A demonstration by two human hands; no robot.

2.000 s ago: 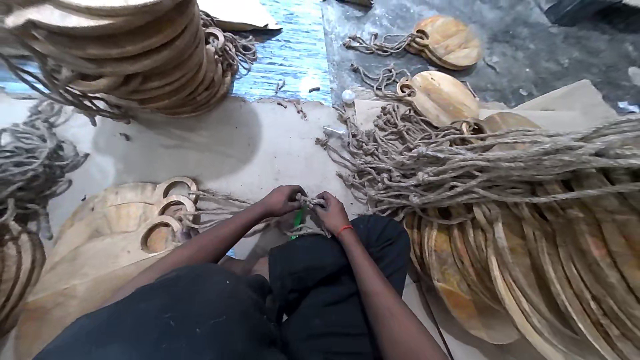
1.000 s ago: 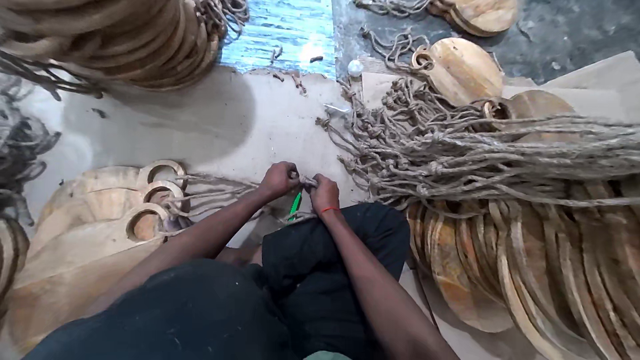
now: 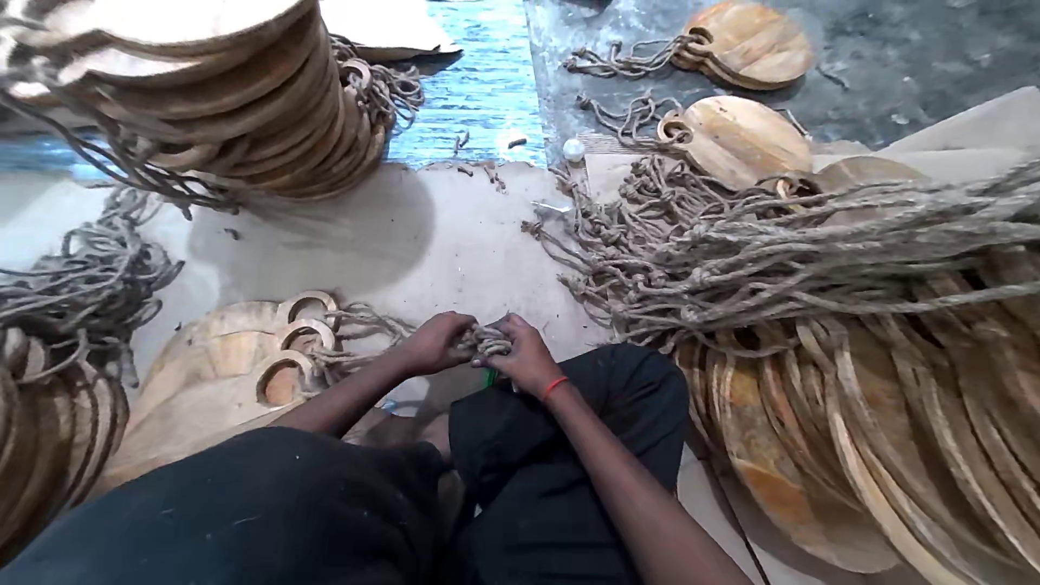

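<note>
Between my two hands, in front of my bent knee, is a knotted length of twisted rope (image 3: 491,343). My left hand (image 3: 443,343) grips its left side, and my right hand (image 3: 524,351), with a red band at the wrist, pinches its right side. A bit of a green object (image 3: 491,378) shows just under the knot; most of it is hidden. To the left lie several round wooden boards (image 3: 211,357) with ring-shaped handles (image 3: 280,380). Ropes (image 3: 366,325) run from these rings towards my left hand.
A tall stack of wooden boards (image 3: 236,97) with ropes stands at upper left. A large bundle of ropes (image 3: 772,244) lies over a row of boards (image 3: 780,455) on the right. More roped boards (image 3: 743,138) lie at upper right, and a rope pile (image 3: 89,268) at far left.
My hands stay together on the rope. The green object stood out plainly below them one second ago and is now mostly covered. The view has shifted slightly.
</note>
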